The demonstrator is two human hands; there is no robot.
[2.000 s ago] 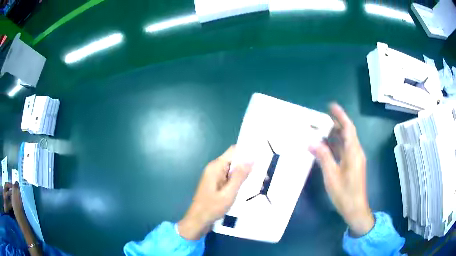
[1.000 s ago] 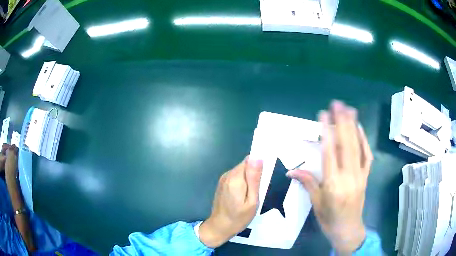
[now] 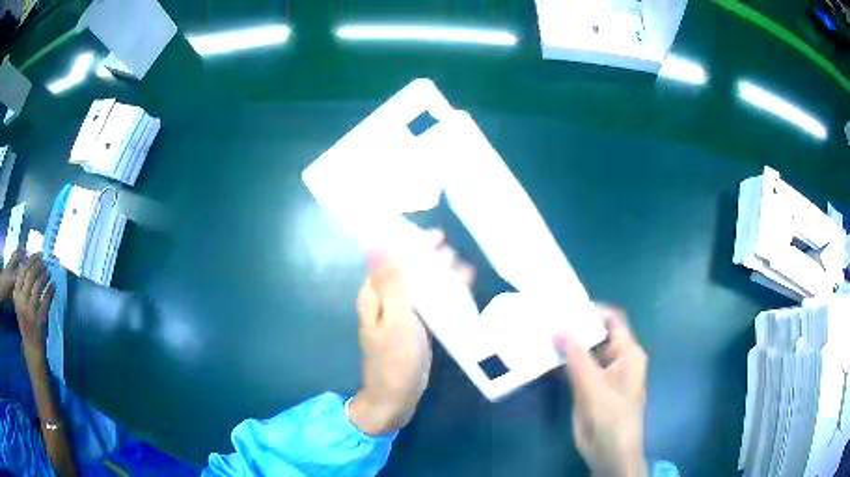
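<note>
A white die-cut insert card (image 3: 508, 233) is held up over the green table in the head view, its long side slanting from upper left to lower right. It has a large irregular cutout in the middle and a small square hole near each end. My left hand (image 3: 396, 345) holds its left long edge; some fingers show through the cutout, slightly blurred. My right hand (image 3: 610, 382) grips the lower right corner, thumb on the near face. Part of my left hand is hidden behind the card.
A stack of inserts (image 3: 788, 391) and a smaller pile of inserts (image 3: 792, 233) stand at right. A white box (image 3: 606, 33) is at the top edge. Stacked white cards (image 3: 116, 140), a ring-bound card bundle (image 3: 89, 233) and another person's hands (image 3: 28, 284) are at left.
The card has been lifted and turned, and its central cutout is wider open. My right hand has moved down to the card's lower corner. My left hand has shifted left and up.
</note>
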